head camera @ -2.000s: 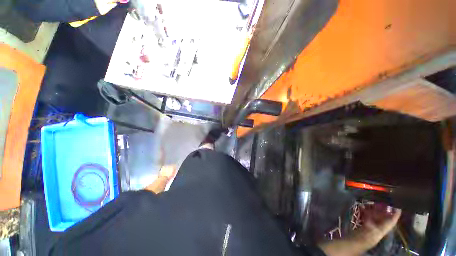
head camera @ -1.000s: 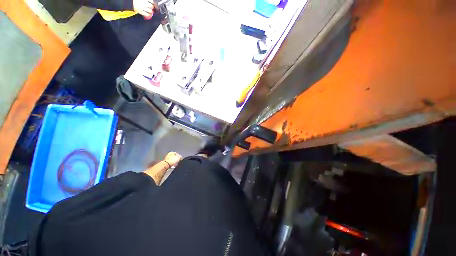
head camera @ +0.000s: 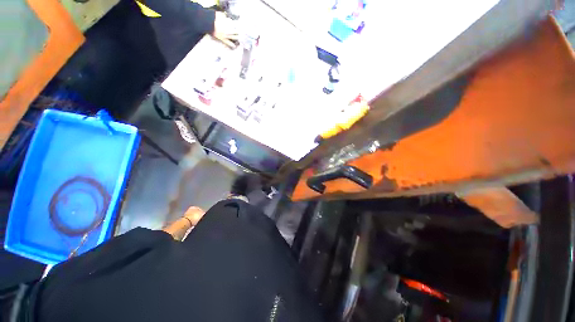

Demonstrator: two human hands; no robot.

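Note:
My left hand is small and blurred at lower left centre, beyond my dark clothing, with a thin dark band at the wrist. Its fingers are too unclear to tell whether it holds anything. My right hand is not in view. Nearest in front, a white-topped table bears several small dark and silvery parts and reddish pieces. A yellow-orange tool lies at its right edge.
A blue tray with a coiled reddish cord stands at left. An orange machine door with a black handle and a dark machine opening are at right. Another person's hand reaches over the table's far left.
My right hand, seen inside the machine opening two seconds ago, has left the view. The view has shifted, showing more of the tabletop. The other person's hand has moved further over the table.

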